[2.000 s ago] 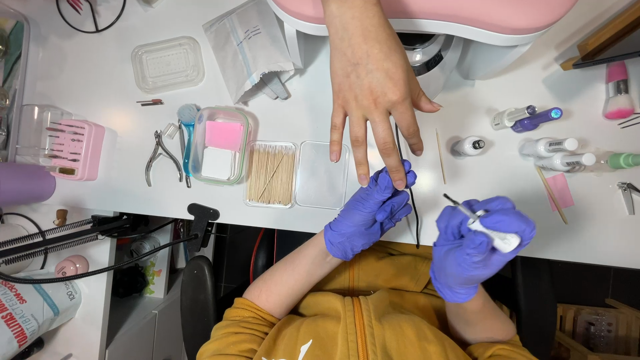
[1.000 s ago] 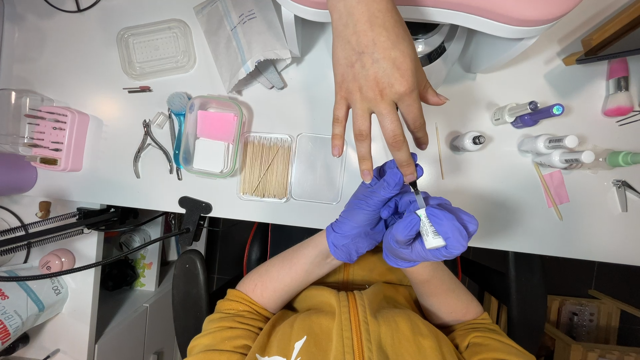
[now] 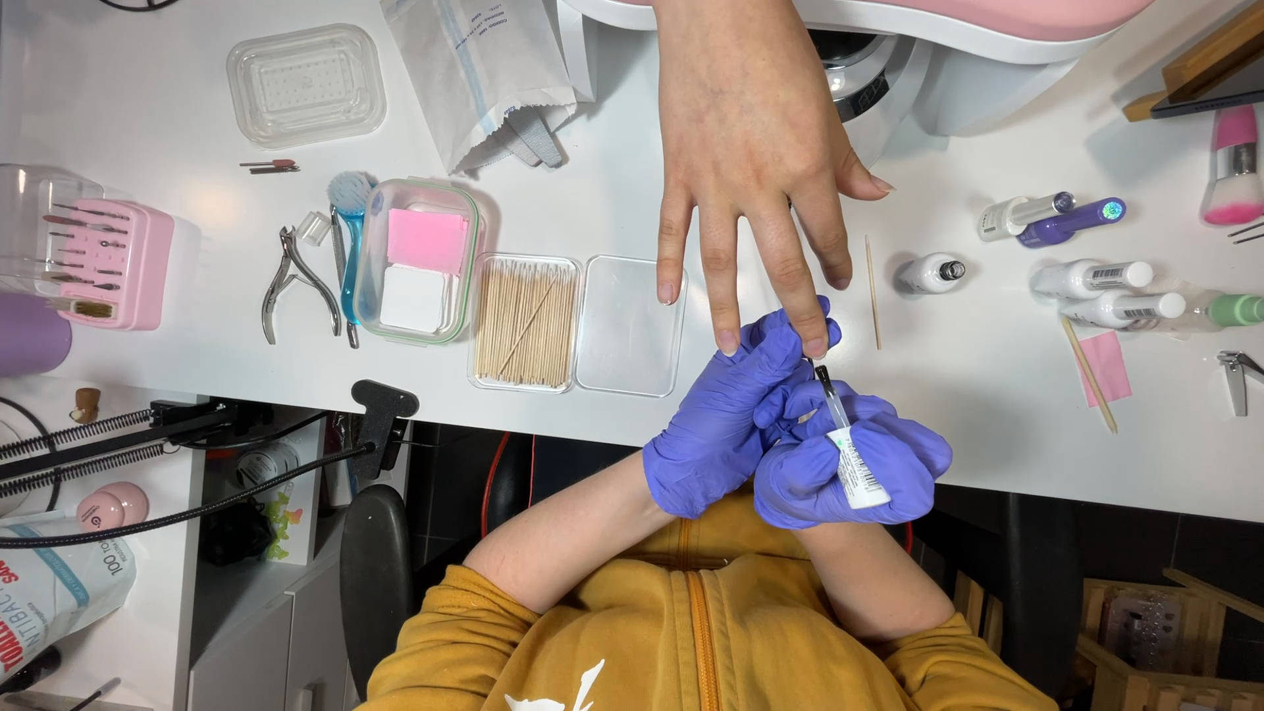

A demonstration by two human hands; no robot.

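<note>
My left hand [image 3: 726,420], in a purple glove, holds the tip of one finger of another person's hand [image 3: 746,148], which reaches down from the top. My right hand [image 3: 854,464], gloved too, grips the white cap of a nail polish brush [image 3: 857,469]. Its dark bristles point at the held fingertip, just below the nail. The two gloved hands touch. A white bottle with an uncovered black neck [image 3: 931,274] stands to the right, beside a thin wooden stick [image 3: 873,292]. The other fingers of that hand are spread over the white table.
Left of the hands are a clear box of wooden sticks [image 3: 525,321], its lid [image 3: 629,326], a container of pads [image 3: 416,262] and cuticle nippers [image 3: 296,284]. Several bottles [image 3: 1091,278] lie at right, near a pink wipe [image 3: 1101,368]. A pink-topped device [image 3: 968,20] stands at the top.
My right hand has moved left, from apart to touching my left hand, bringing the brush to the fingertip. The dark cord by my left hand in the oldest frame is no longer visible.
</note>
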